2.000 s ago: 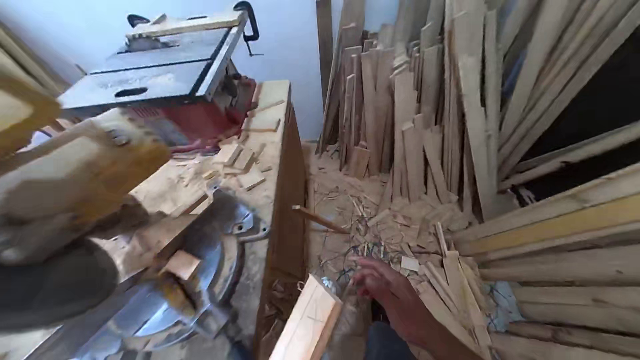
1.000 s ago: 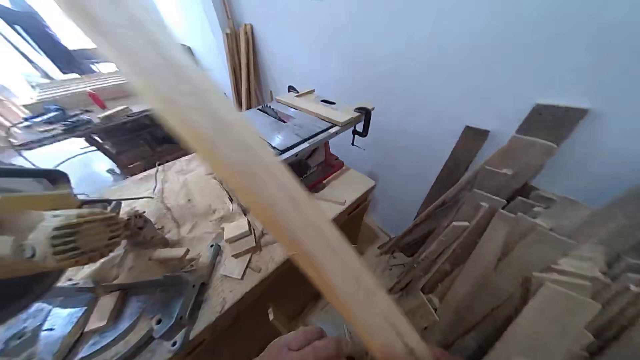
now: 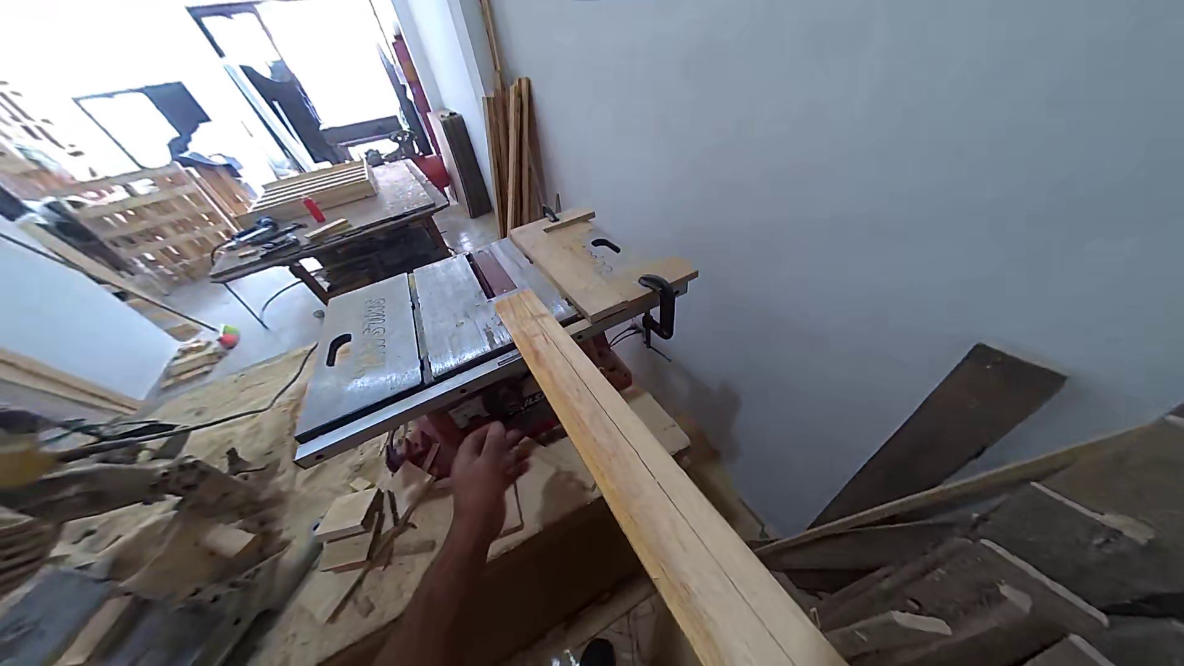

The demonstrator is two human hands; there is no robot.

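Observation:
A long wooden board point(image 3: 638, 472) with a dark line along its length rests its far end on the metal top of a table saw point(image 3: 453, 305). My left hand point(image 3: 488, 460) reaches to the front of the saw's red base, below the table edge, by the dark control area; its fingers are partly bent, and whether they touch a control is not clear. My right hand is out of view, and so is the board's near end. A wooden fence board point(image 3: 564, 268) is held on the saw's right side by a black clamp point(image 3: 659, 305).
Small wood offcuts point(image 3: 347, 532) lie on the dusty bench point(image 3: 407, 578). At lower left is a blurred miter saw point(image 3: 120, 555). Rough planks point(image 3: 943, 583) lean at right near the wall. A workbench point(image 3: 398, 199) with tools stands farther back.
The board, raised across the view one second ago, now lies with its far end on the table saw. My left hand has reached to the saw's front. The view has swung toward the table saw.

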